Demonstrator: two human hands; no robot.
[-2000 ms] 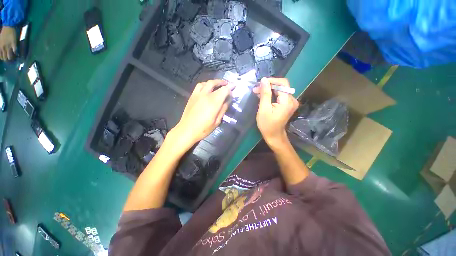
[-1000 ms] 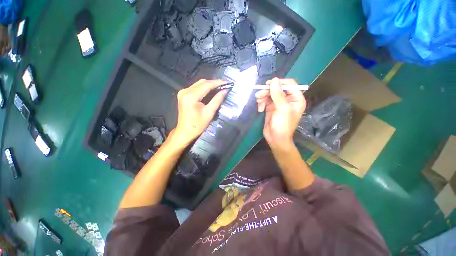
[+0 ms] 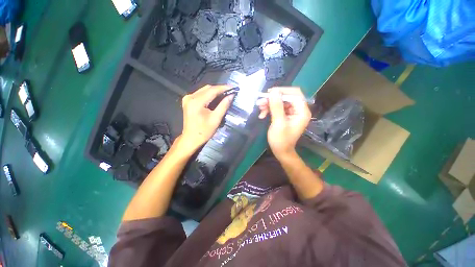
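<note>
My left hand [image 3: 200, 112] is over the black divided tray [image 3: 156, 77] and pinches a small black plastic part [image 3: 229, 92] between thumb and fingertips, seen nearly edge-on. My right hand [image 3: 286, 117] holds a thin pale pen-like tool [image 3: 291, 97] at about the same height, its tip towards the part; glare hides whether they touch. A bright shiny striped patch [image 3: 245, 94] lies below and between the hands. Loose black parts [image 3: 250, 35] fill the upper compartment, some with silver-grey faces. More black parts [image 3: 136, 136] lie in the lower compartment, partly behind my left forearm.
Black phones with white ends [image 3: 80, 56] lie on the green bench at left. Small pale pieces [image 3: 83, 244] lie at lower left. An open cardboard carton [image 3: 383, 151] with a crumpled clear plastic bag [image 3: 338, 128] is at right. A person's blue sleeve [image 3: 416, 31] is at upper right.
The tool in my right hand has shifted slightly and tilted from near level. My left hand has moved slightly left since the first frame and keeps its pinch. Phones at upper left have shifted in view.
</note>
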